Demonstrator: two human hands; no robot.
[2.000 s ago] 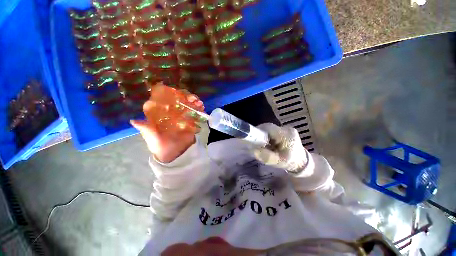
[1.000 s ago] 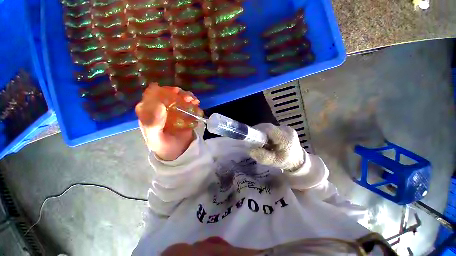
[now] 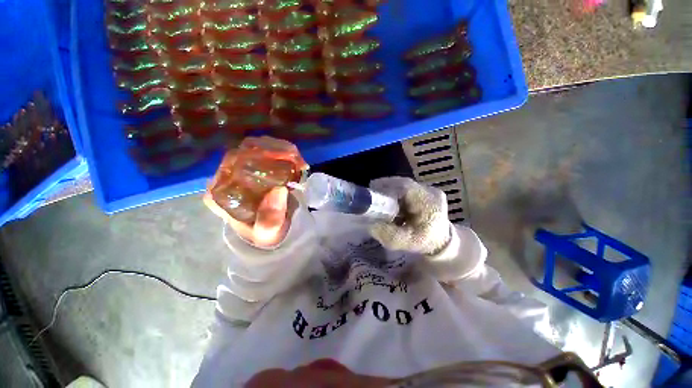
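Observation:
My bare left hand [image 3: 262, 208] is palm up and holds several glossy amber-brown soft lure bodies [image 3: 246, 178], with the thumb over them. My right hand [image 3: 417, 216], in an off-white knitted glove, grips a large syringe [image 3: 341, 195] with a clear barrel. The barrel tip points left and touches or nearly touches the thumb of my left hand. The needle is mostly hidden at the thumb and lures. The blue main tray [image 3: 303, 155] lies just beyond my hands. It holds overlapping rows of brown and green metallic lures [image 3: 235, 68] and a short separate row at its right.
A second blue tray [image 3: 45, 186] with dark pieces is at the left. The speckled bench [image 3: 577, 45] is at upper right, with a pink item [image 3: 588, 5] and a small white and yellow item [image 3: 647, 13]. A blue stool [image 3: 596, 273], slotted grate [image 3: 436, 163] and thin cable [image 3: 129, 273] are on the floor side.
My left hand has turned, and its thumb now lies over the lures. The syringe has moved closer to it, so the needle that showed earlier is mostly hidden. The view has shifted slightly.

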